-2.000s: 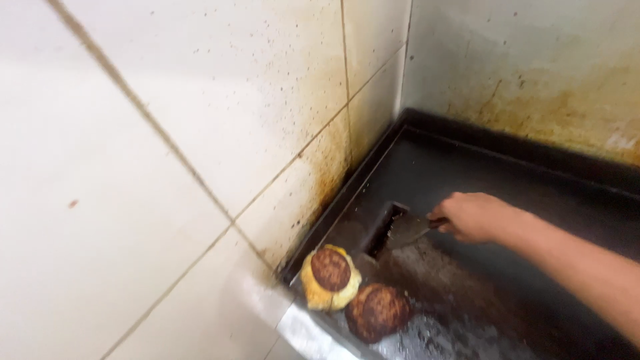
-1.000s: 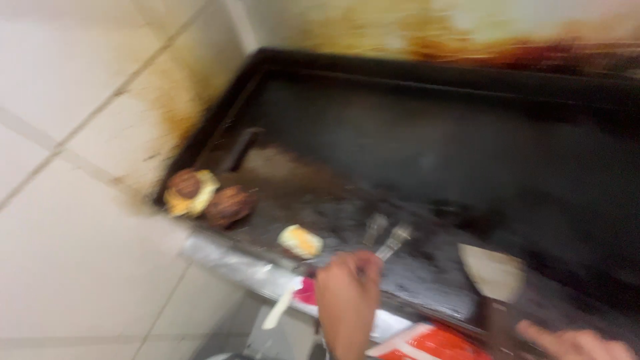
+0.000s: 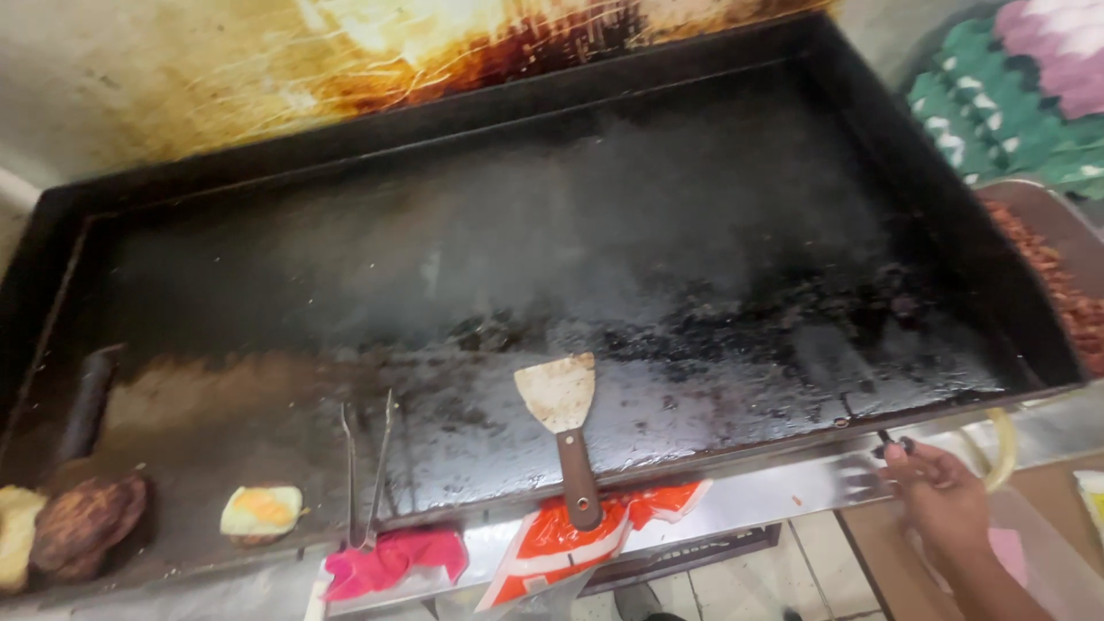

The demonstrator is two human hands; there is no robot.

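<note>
My right hand [image 3: 936,496] is at the front right edge of the griddle [image 3: 517,241], its fingers pinched on a small black knob [image 3: 884,447]. My left hand is out of view. A scraper [image 3: 565,431] with a brown handle lies across the front edge, blade on the griddle. To its left rest metal tongs [image 3: 354,483], tips on the plate, their near end by a pink cloth [image 3: 397,561]. A small piece with a white and yellow top [image 3: 261,511] sits farther left, then a browned patty [image 3: 90,526] and a yellowish food item [image 3: 17,535] cut by the frame.
A red and white plastic packet [image 3: 561,543] lies under the scraper handle. Right of the griddle are a tray of chopped reddish food [image 3: 1048,276] and green egg cartons [image 3: 975,112]. A pale hose [image 3: 1002,448] curves beside my hand. A dark raised rim surrounds the griddle.
The view has swung right. My right hand, on the scraper two seconds ago, has let it go and is now at the knob. My left hand, near the tongs one second ago, has left the view.
</note>
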